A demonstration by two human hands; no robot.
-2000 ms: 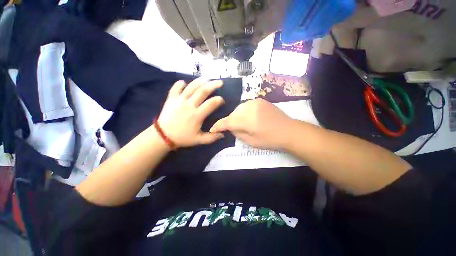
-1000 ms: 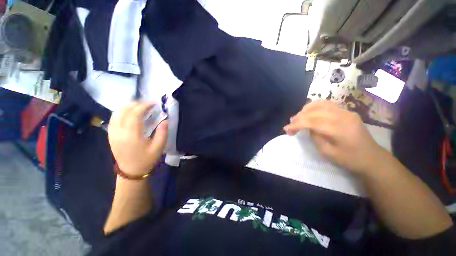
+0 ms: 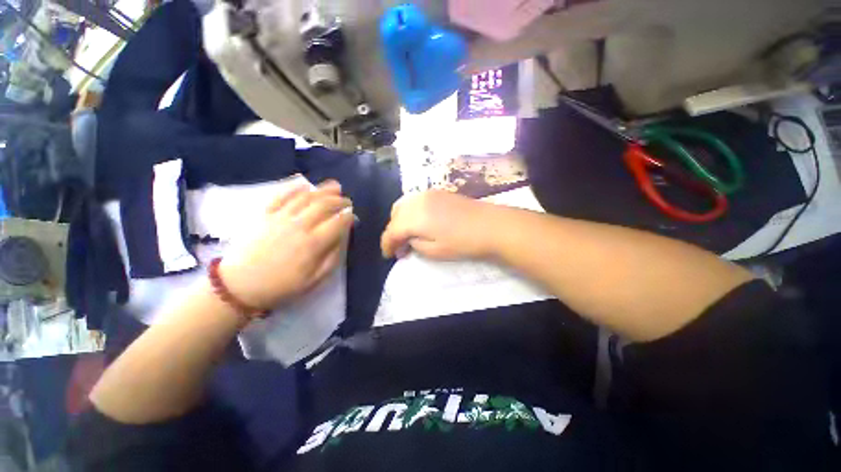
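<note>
A dark garment panel (image 3: 371, 198) lies under the sewing machine head and runs down toward my body. A pale-faced panel (image 3: 300, 318) with dark edges lies beside it on the left. My left hand (image 3: 295, 241) rests on the pale panel with its fingers together near the dark cloth. My right hand (image 3: 433, 226) is at the right edge of the dark panel, fingers curled, fingertips on or at the cloth edge. Whether they pinch it cannot be told. A narrow white strip (image 3: 169, 217) shows on the dark cloth at the left. The needle is hidden or blurred.
The machine head (image 3: 277, 64) with a blue attachment (image 3: 420, 60) stands at the back. A smartphone (image 3: 484, 111) lies behind it. Scissors with red and green handles (image 3: 678, 175) lie on a dark round cloth (image 3: 590, 175) at the right. A ruler edge (image 3: 452, 295) crosses the table.
The hands were apart and the view pointed further left; now both are close together below the machine head. The pale panel now lies under my left hand, where dark cloth showed two seconds ago.
</note>
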